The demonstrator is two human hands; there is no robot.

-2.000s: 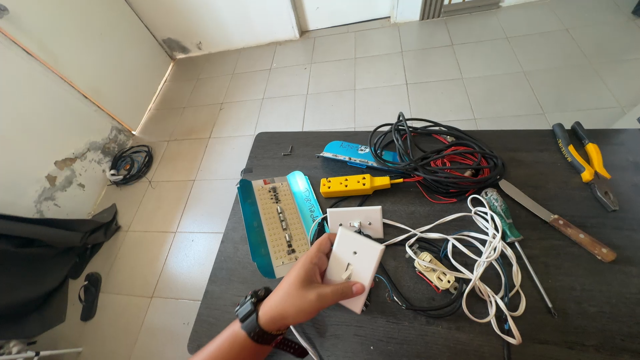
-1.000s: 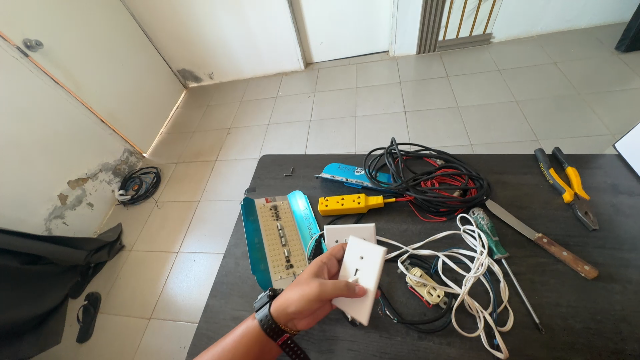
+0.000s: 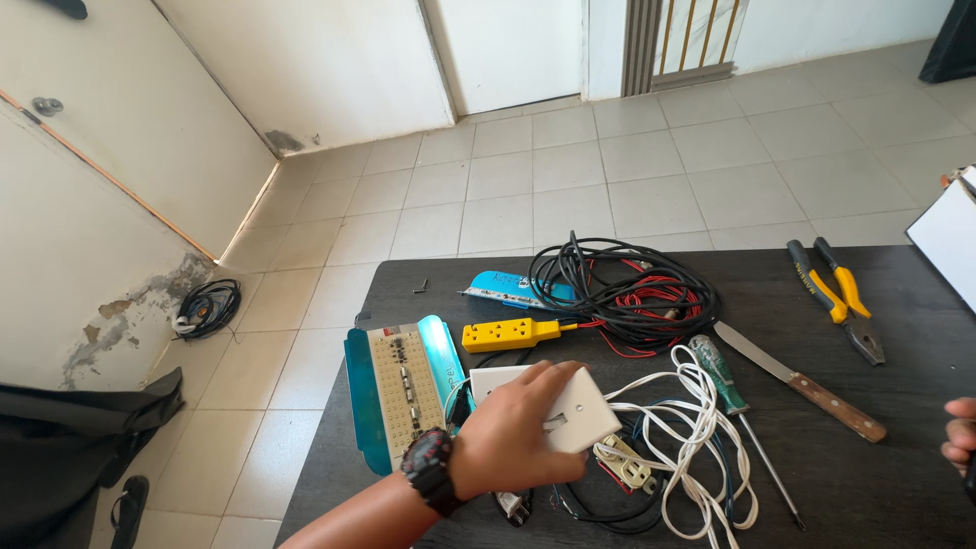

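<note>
My left hand (image 3: 521, 435), with a black watch at the wrist, grips a white switch plate (image 3: 583, 415) by its edges. Partly under the hand lies a second white plate (image 3: 488, 379). To the left is a beige perforated board with fuse-like parts (image 3: 404, 374) on a blue backing. Just right of the hand, a cream outlet (image 3: 627, 465) lies by a bundle of white cord (image 3: 690, 427). A two-pin plug (image 3: 515, 505) sits below the hand. At the right edge only some fingers of my right hand (image 3: 961, 435) show, by a dark thing; its grip is hidden.
Behind lie a yellow outlet strip (image 3: 507, 335), coiled black and red cables (image 3: 625, 293), a blue piece (image 3: 511, 287) and small screws (image 3: 420, 286). To the right are a green-handled screwdriver (image 3: 720, 377), a wooden-handled knife (image 3: 835, 406), combination pliers (image 3: 839, 301) and a white box-like object (image 3: 949, 236).
My left hand has turned over the switch plate, its back now facing up and the plate tilted. Fingers of my right hand have come into view at the right edge.
</note>
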